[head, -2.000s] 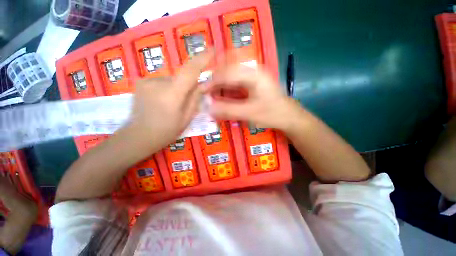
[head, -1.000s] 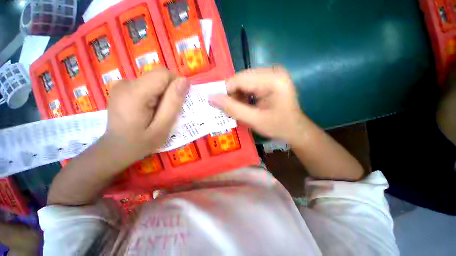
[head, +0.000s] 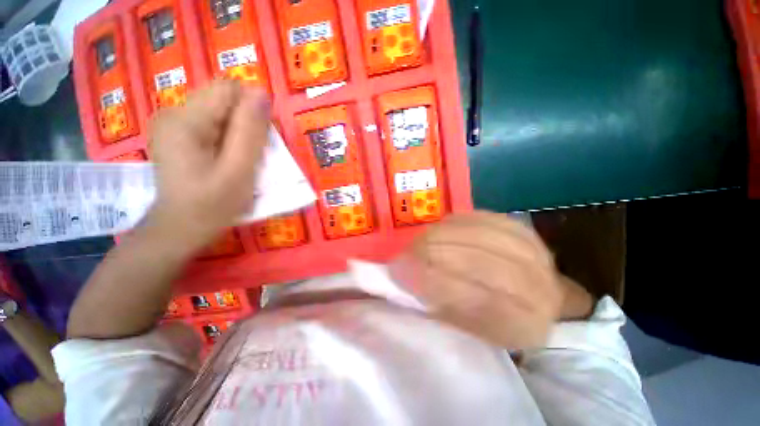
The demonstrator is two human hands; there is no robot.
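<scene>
My left hand point(head: 204, 158) is closed on a long white printed label strip point(head: 71, 200). The strip runs off the left edge, and its white end sticks out right of my fist over the tray. My right hand point(head: 492, 279) is blurred, below the tray's right front corner. A small white paper piece point(head: 387, 283) shows at its fingertips, held between them. The red-orange tray point(head: 292, 262) holds two rows of orange phones point(head: 415, 158). Several phones show white barcode labels point(head: 342, 196). My left hand and the strip hide part of the front row.
A black pen point(head: 474, 79) lies on the green tabletop point(head: 600, 100) right of the tray. A label roll point(head: 35, 62) stands at the far left. Another orange tray point(head: 746, 91) is at the right edge. More phones point(head: 212, 304) show below the tray. Another person's arm point(head: 33, 358) is at lower left.
My right hand has moved down and right, away from the strip, with a white piece at its fingertips. My left hand stays on the strip. The tray sits further right in the view.
</scene>
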